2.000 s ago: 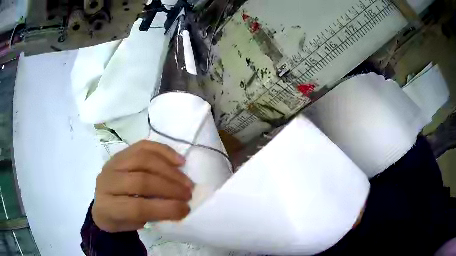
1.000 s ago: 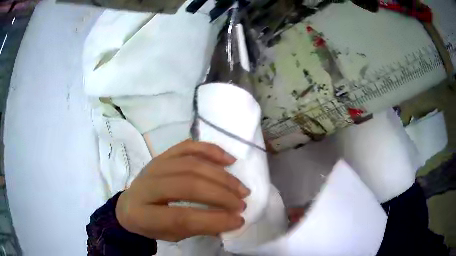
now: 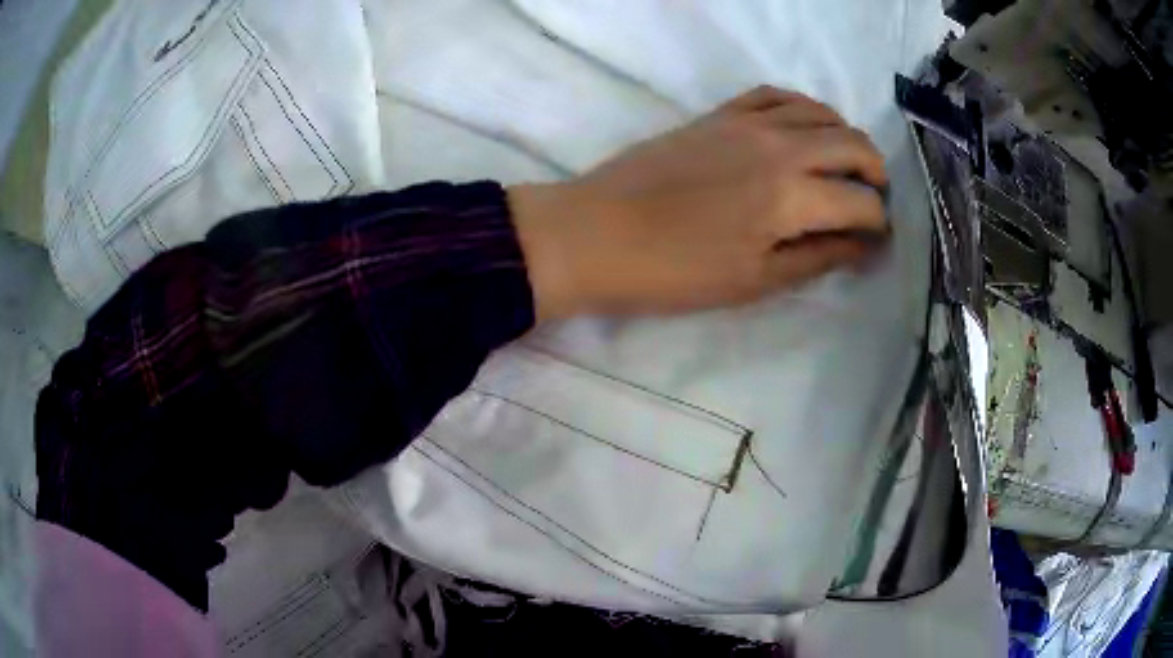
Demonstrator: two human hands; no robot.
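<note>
A white denim garment body [image 3: 605, 437] with dark double topstitching and a short bartack with loose thread ends fills the middle. My left hand [image 3: 720, 206] lies palm down on it, fingers bent near its right edge. The thumb and fingertips are hidden, so a grip cannot be told. The shiny steel folder [image 3: 949, 347] stands along the cloth's right edge, with a dark wire guide [image 3: 962, 533] curving below it. Plain white waistband strip [image 3: 920, 630] shows at the lower right. My right hand is not in view.
The stained machine bed [image 3: 1048, 424] is at the right, with a red-handled tool [image 3: 1117, 431] on it. Dark metal machine parts [image 3: 1029, 219] are at the upper right. A blue bin [image 3: 1023, 591] with white pieces is at the lower right. More topstitched white cloth [image 3: 302, 617] hangs lower left.
The view has swung and the folder now appears at the right. My left hand has left the waistband strip and is on the garment body, which now covers the middle.
</note>
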